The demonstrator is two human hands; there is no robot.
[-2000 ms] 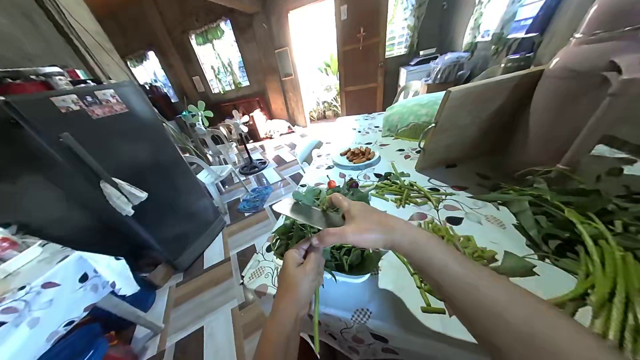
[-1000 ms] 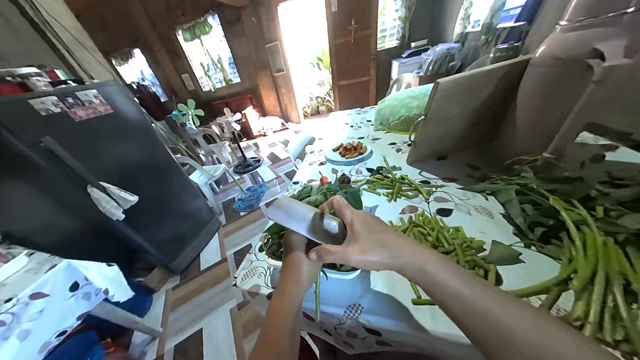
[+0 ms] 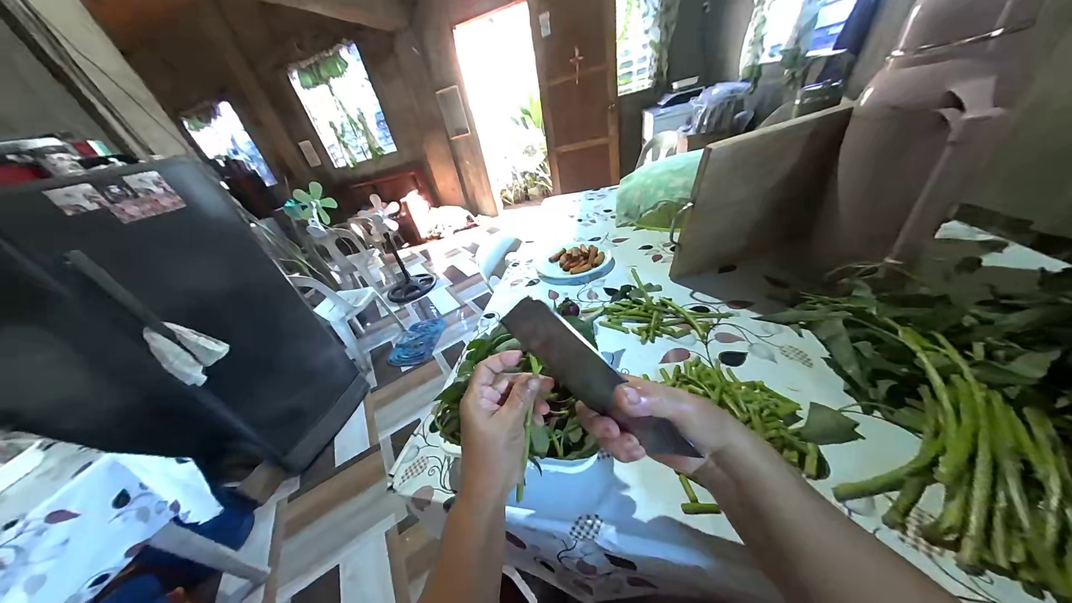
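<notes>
My right hand (image 3: pixel 657 419) grips a broad-bladed knife (image 3: pixel 569 356) by its handle, with the blade slanting up and left. Just left of the blade, my left hand (image 3: pixel 502 402) pinches a thin green stem (image 3: pixel 528 448) that hangs down between its fingers. Both hands are over a light-coloured basin (image 3: pixel 557 490) filled with leafy greens (image 3: pixel 481 352). Cut green stem pieces (image 3: pixel 745 402) lie in a pile on the table right of the basin, and another pile of stems (image 3: pixel 649 314) lies behind it.
A bundle of long leafy stems (image 3: pixel 980 452) covers the table's right side. Farther back are a plate of browned food pieces (image 3: pixel 576 260), a wooden board (image 3: pixel 762 193) standing on edge and a green cover (image 3: pixel 662 188). A dark refrigerator (image 3: pixel 167 318) stands left.
The knife has swung from pointing left across the basin to a steeper slant, away from my left hand. My left hand, behind the blade a second ago, now shows fully.
</notes>
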